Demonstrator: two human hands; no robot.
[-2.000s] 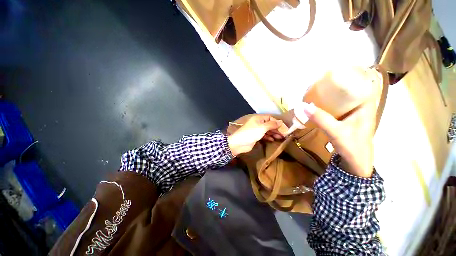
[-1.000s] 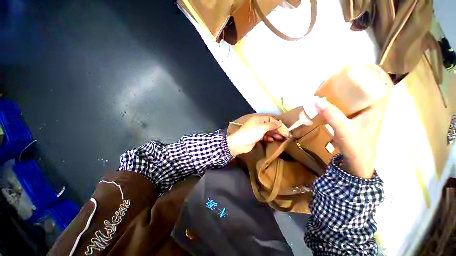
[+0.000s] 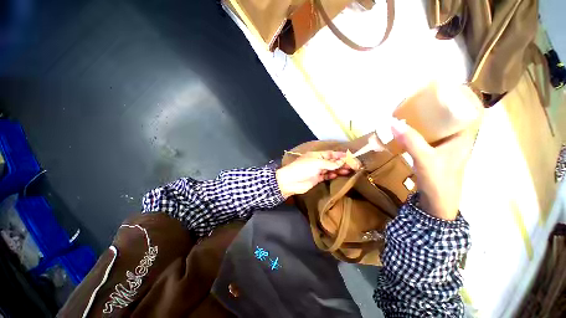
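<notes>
A tan-brown handbag (image 3: 372, 214) rests at the table edge against my lap, its long handles (image 3: 338, 217) looped over its front. My left hand (image 3: 313, 174) pinches the zipper end (image 3: 352, 161) at the bag mouth's corner. My right hand (image 3: 437, 164) holds the glue bottle (image 3: 437, 112), amber and washed out by glare. Its pale nozzle (image 3: 370, 146) points left and down at the pinched zipper end; whether the tip touches it cannot be told. A gold-coloured zipper part (image 3: 371, 179) and a small pale tag (image 3: 408, 183) show on the bag.
Brown bags lie on the white-covered worktable (image 3: 347, 68), one at the top left (image 3: 264, 18) and a heap at the top right (image 3: 506, 49). Blue bins (image 3: 43, 227) stand on the grey floor (image 3: 180, 118) at the left. A dark apron (image 3: 279, 267) covers my lap.
Since one second ago my left hand has shifted slightly left and down, its fingers flatter around the zipper end. The nozzle has moved slightly left. The bag has barely moved.
</notes>
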